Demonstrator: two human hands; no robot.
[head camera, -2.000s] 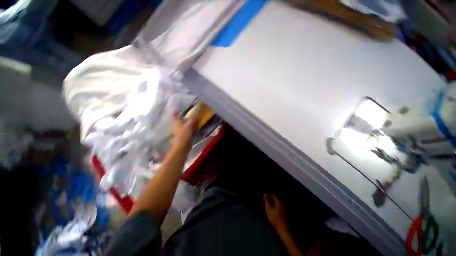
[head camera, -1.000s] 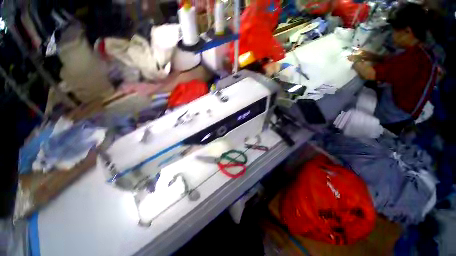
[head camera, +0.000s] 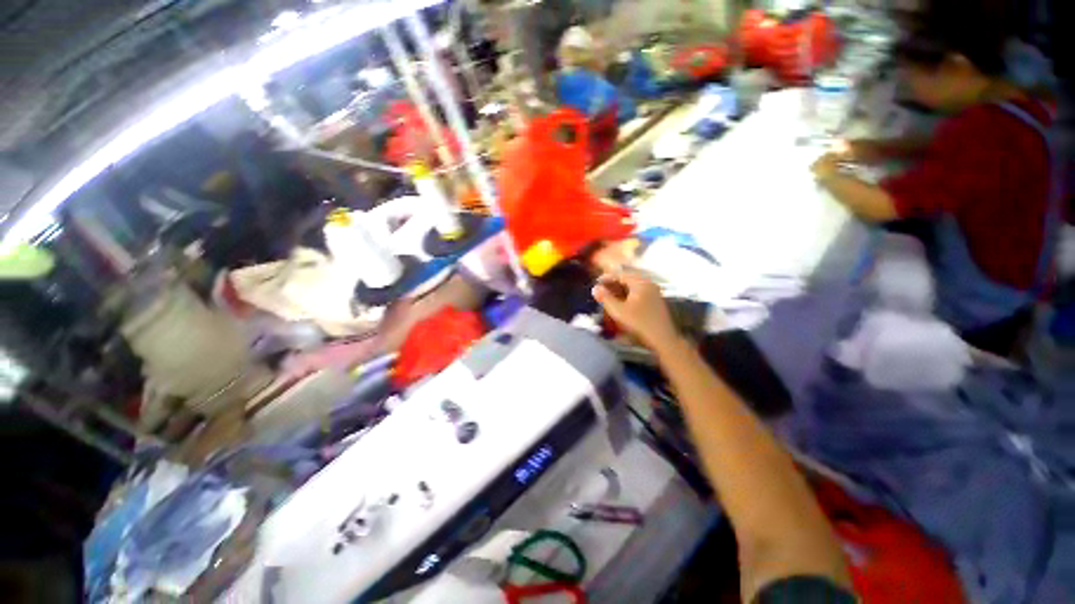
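My right hand (head camera: 637, 307) reaches in from the lower right, arm stretched out, over the far right end of the white sewing machine head (head camera: 436, 472). Its fingers are bent beside dark items behind the machine, below a hanging red plastic bag (head camera: 548, 195). The picture is blurred, and I cannot tell whether the fingers hold anything. My left hand is not in view. Scissors with green and red handle loops (head camera: 546, 557) lie in front of the machine, cut off by the bottom edge. Small dark red snips (head camera: 607, 513) lie right of them.
White thread cones (head camera: 368, 254) stand behind the machine. A red bundle (head camera: 436, 345) lies by its back edge. A person in a red top (head camera: 973, 183) works at another white table (head camera: 754, 195) at the upper right. Grey-blue cloth (head camera: 931, 448) is heaped at right, beside a red bag (head camera: 896, 549).
The view has swung from the table's left end up and right to the machine's far end. My left hand has left the picture. My right hand has come up from below the table edge.
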